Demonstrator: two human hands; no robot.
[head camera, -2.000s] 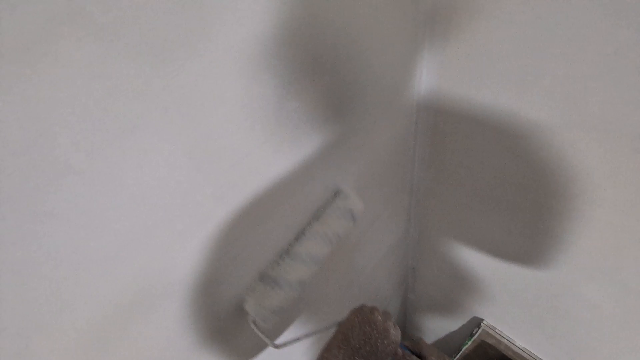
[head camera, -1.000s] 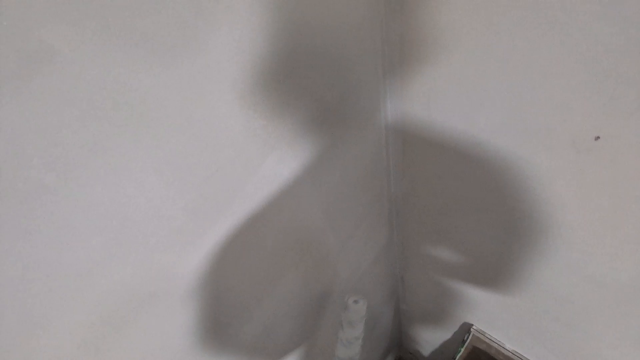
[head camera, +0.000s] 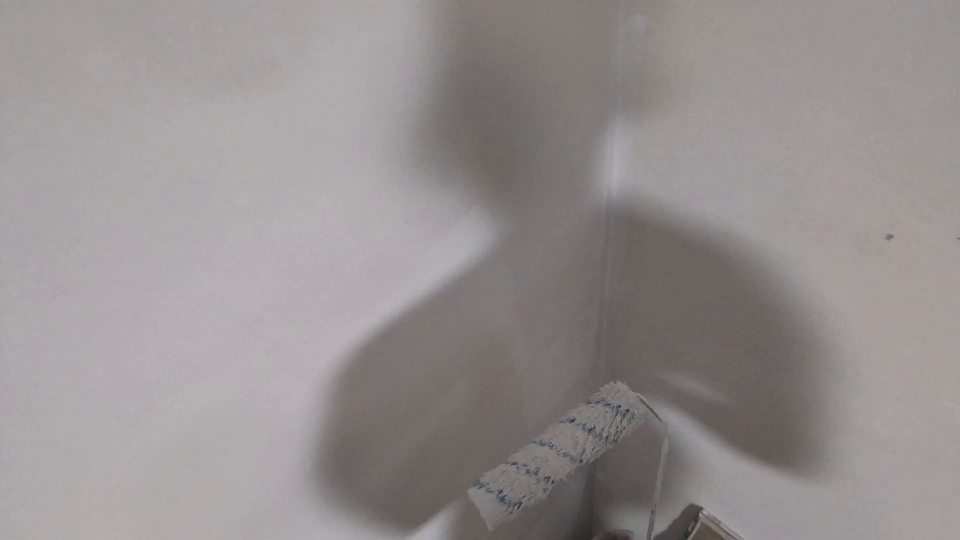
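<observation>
A paint roller with a shaggy white cover and blue stripes [head camera: 559, 454] is tilted across the lower middle, its upper end near the wall corner. Its thin wire frame [head camera: 661, 465] bends down from the upper right end and leaves the view at the bottom. A sliver of a hand, apparently my right hand [head camera: 615, 535], shows at the bottom edge beside the wire; the handle and the grip on it are out of view. My left hand is not seen. Whether the roller cover touches the wall is not clear.
Two pale walls meet at a vertical inner corner [head camera: 606, 300]. Broad, soft shadows lie over both walls. At the bottom right is the edge of a light-rimmed, box-like object [head camera: 712, 526]. A small dark mark [head camera: 889, 237] is on the right wall.
The roller was low and mostly cut off by the bottom edge a second ago; it has risen and tilted. Two seconds ago the hand showed more fully, with the roller to its left.
</observation>
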